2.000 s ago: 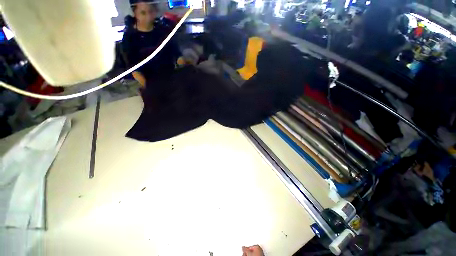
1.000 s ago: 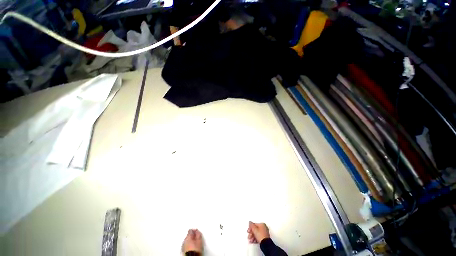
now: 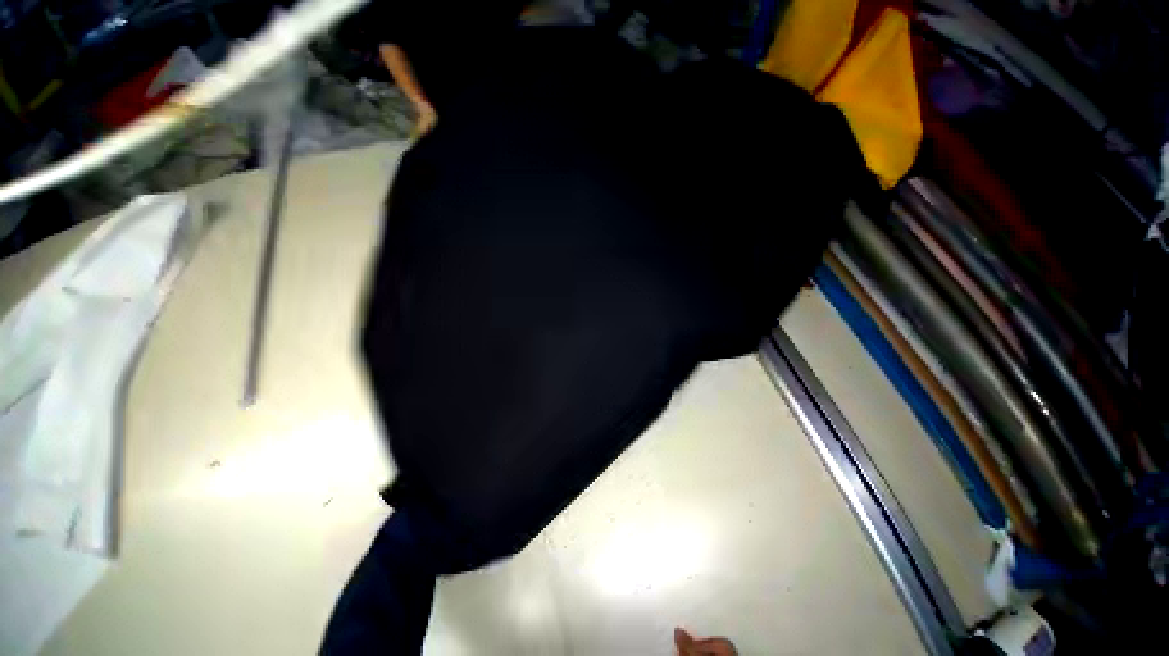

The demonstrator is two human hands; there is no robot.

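The large black fabric [image 3: 551,282] spreads and hangs across the middle of the view, over the cream table, with its lower tip towards me. My left arm, in a dark sleeve, reaches up from the bottom edge to this tip; the left hand itself is hidden at the fabric, so its grip cannot be seen. My right hand [image 3: 704,643] is small and cut off by the bottom edge, apart from the fabric; its finger state is unclear.
White paper [image 3: 83,385] lies on the cream table [image 3: 257,513] at left. A thin straightedge [image 3: 267,282] lies nearby. A silver rail [image 3: 859,487] crosses at right, beside fabric rolls [image 3: 987,346]. Yellow cloth [image 3: 885,103] is at the back. Another person's hand [image 3: 410,90] is at the far edge.
The black fabric has come from the far side towards me and covers much more of the table. My left arm has reached forward to it. My right hand sits lower, mostly out of frame.
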